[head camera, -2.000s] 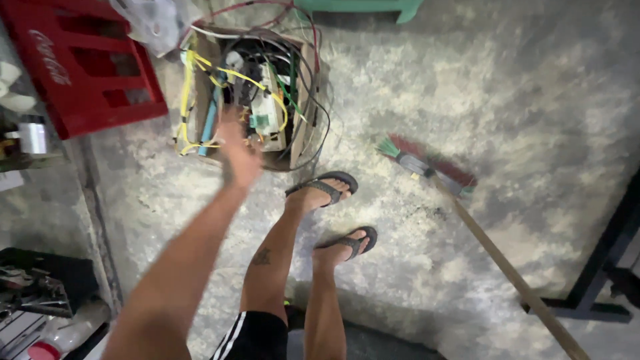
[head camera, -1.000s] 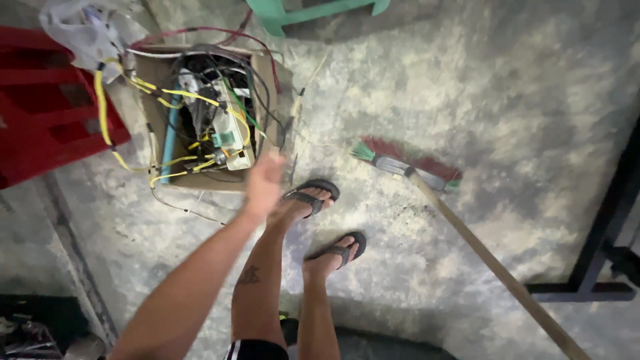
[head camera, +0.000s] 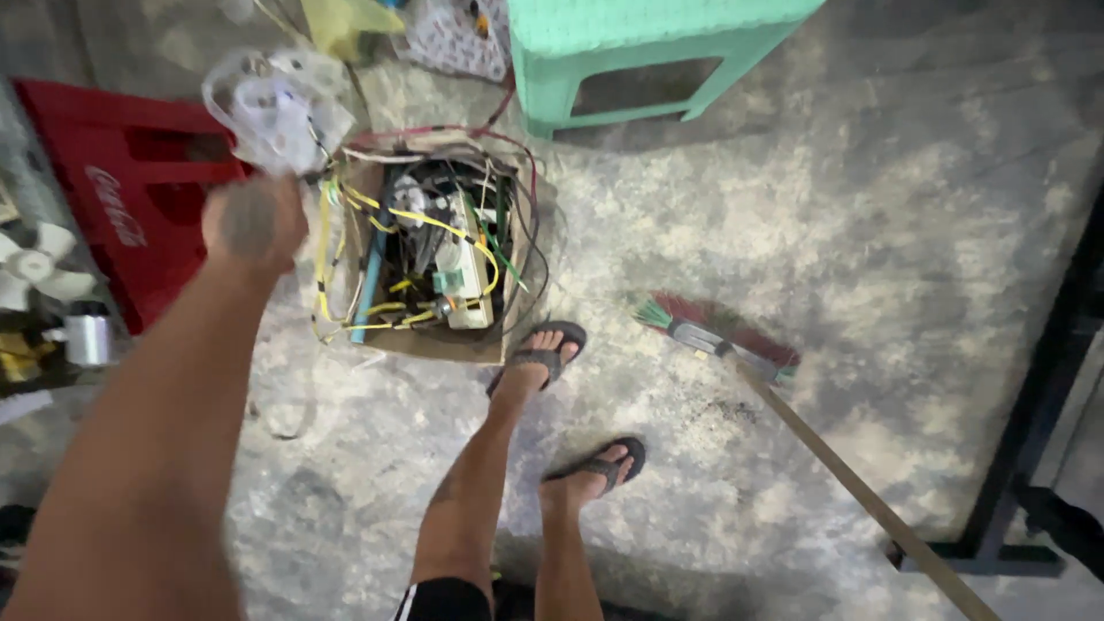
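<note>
My left hand (head camera: 254, 222) reaches in from the lower left, blurred, with its fingers curled. It is over the edge of a red plastic crate (head camera: 95, 164), just below a clear plastic bag (head camera: 285, 116) and left of a cardboard box (head camera: 431, 347). A dark wire end shows beside the fingers; whether they grip it cannot be told. The box holds tangled cables, a white power strip (head camera: 473, 276) and a light blue tube (head camera: 371, 276). Yellow wire (head camera: 323, 250) loops over its left side. My right hand is out of view.
A push broom (head camera: 733, 341) lies across the concrete floor, its wooden handle running to the lower right. A green plastic stool (head camera: 539, 86) stands at the top. A black metal frame (head camera: 1018, 431) is at the right, a white fan blade (head camera: 34, 266) at the left. My sandalled feet are beside the box.
My left hand was over the box, then near its lower right corner; now it is left of the box. The yellow wire loop sits closer to the box than one second ago. The view has shifted.
</note>
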